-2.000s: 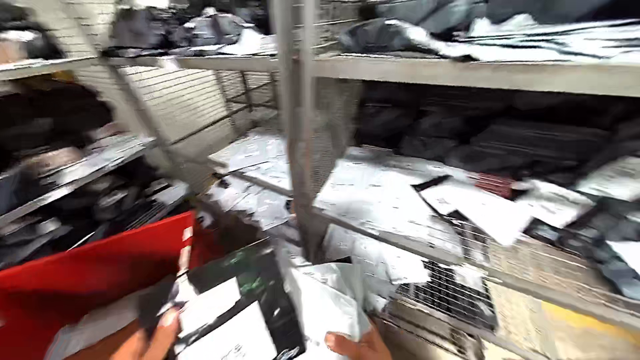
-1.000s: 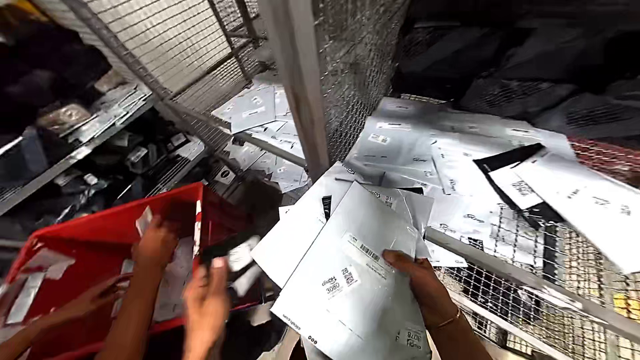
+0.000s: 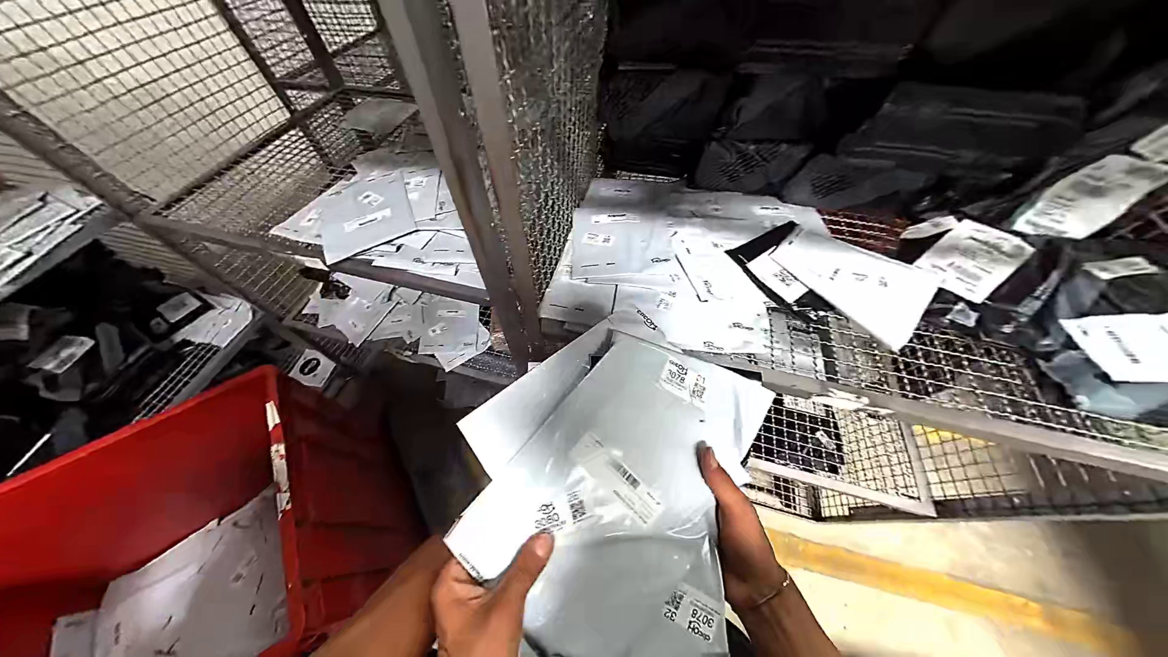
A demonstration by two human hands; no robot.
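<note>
Between my two hands is a stack of flat, pale grey plastic mailing envelopes (image 3: 630, 411) bearing labels and printed codes. My left hand (image 3: 493, 593) grips the lower left edge, its thumb on top of a white labelled envelope (image 3: 502, 520). Along the right edge, my right hand (image 3: 744, 529) holds the stack, thumb on its face and other fingers hidden beneath. Just beyond the stack, more pale envelopes (image 3: 630, 242) lie spread on a wire mesh shelf (image 3: 967, 365).
A red plastic bin (image 3: 137, 456) with pale envelopes inside stands at lower left. A metal post (image 3: 474, 182) and mesh divider (image 3: 557, 119) rise ahead. Dark plastic parcels (image 3: 967, 123) fill the right shelf's back; other envelopes (image 3: 392, 210) lie on the left shelf.
My left hand has moved from beside the red bin onto the stack. Another pair of hands, seen over the bin one second ago, is out of view. The view has shifted.
</note>
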